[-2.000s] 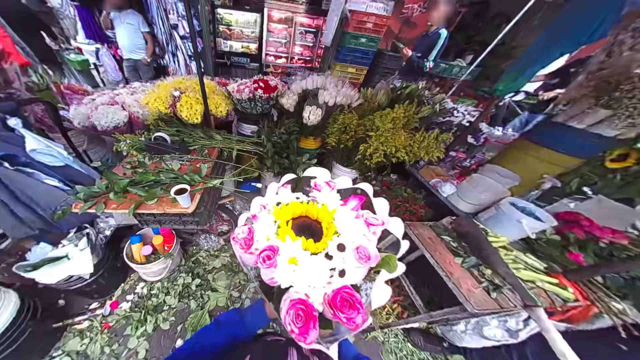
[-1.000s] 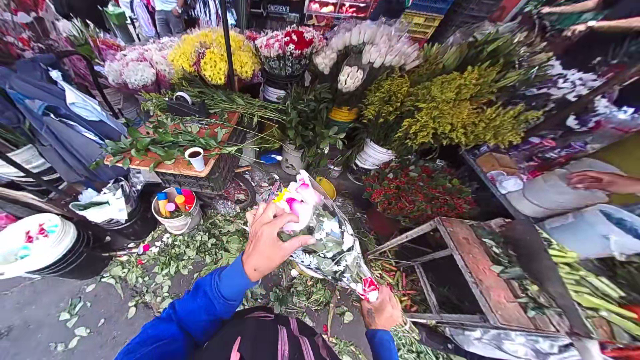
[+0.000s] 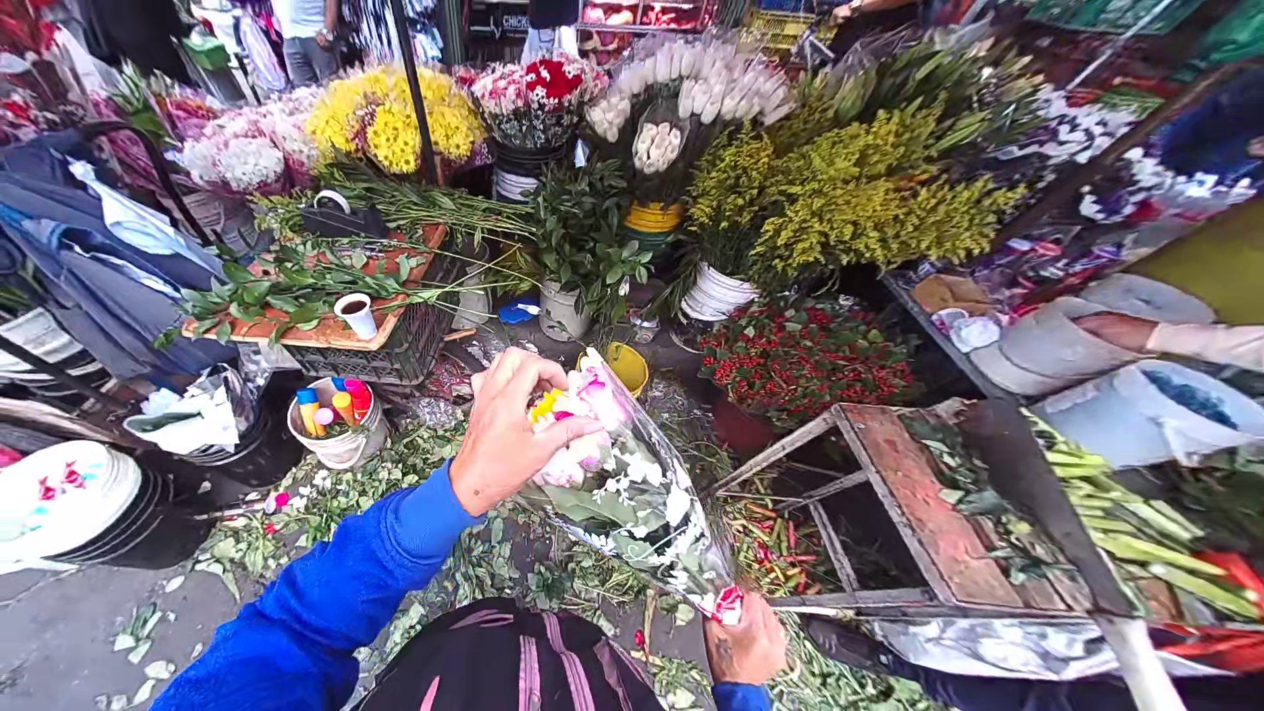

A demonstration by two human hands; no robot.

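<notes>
A bouquet in clear, white-patterned wrap (image 3: 632,499) lies tilted in front of me, its flower end up and left, its narrow tied end down and right. At the flower end, pink, white and yellow blooms show beside my left hand (image 3: 518,425), whose thumb and fingers rest on the edge of the wrap; the fingertips are partly hidden. My right hand (image 3: 748,642) is closed round the stem end, just below a red and white ribbon (image 3: 728,604). The stems inside that hand are hidden.
A wooden board (image 3: 365,338) with cut greenery and a cup (image 3: 355,314) stands left. Below it is a bucket of colourful bottles (image 3: 339,449). A wooden frame (image 3: 923,504) is at right, beside another person's hand (image 3: 1116,329). Leaves litter the floor; flower buckets stand behind.
Two seconds ago the bouquet's open face with sunflower and pink roses pointed up at me; now it is seen from the side, tilted away. My left hand has come to its flower end.
</notes>
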